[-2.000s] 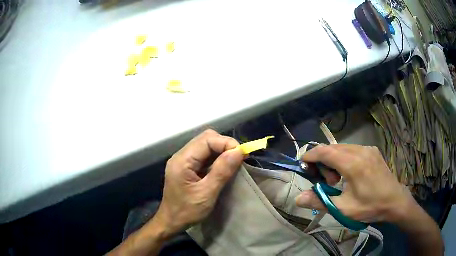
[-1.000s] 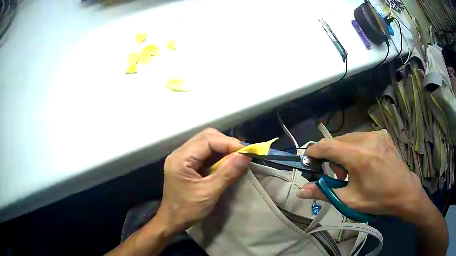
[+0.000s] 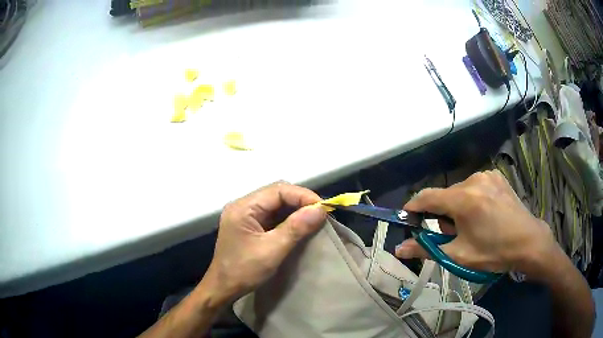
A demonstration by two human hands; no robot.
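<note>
My left hand pinches the corner of a beige tote bag between thumb and index finger. A yellow binding tape tail sticks out to the right of the fingertips. My right hand holds scissors with dark-green handles. Their blades look nearly closed and lie along the lower edge of the tape tail, tips near my left fingertips; whether the tape is between them I cannot tell. The bag hangs below, with beige straps and a blue spot.
Yellow tape offcuts lie on the white table. A small tethered tool, a purple item and a round black object are near its right end. Stacked bags hang at the right; another pile is at the back.
The scissor blades have closed from a wider opening along the tape tail. The view has shifted, so the table and its items appear lower. My left hand keeps its pinch.
</note>
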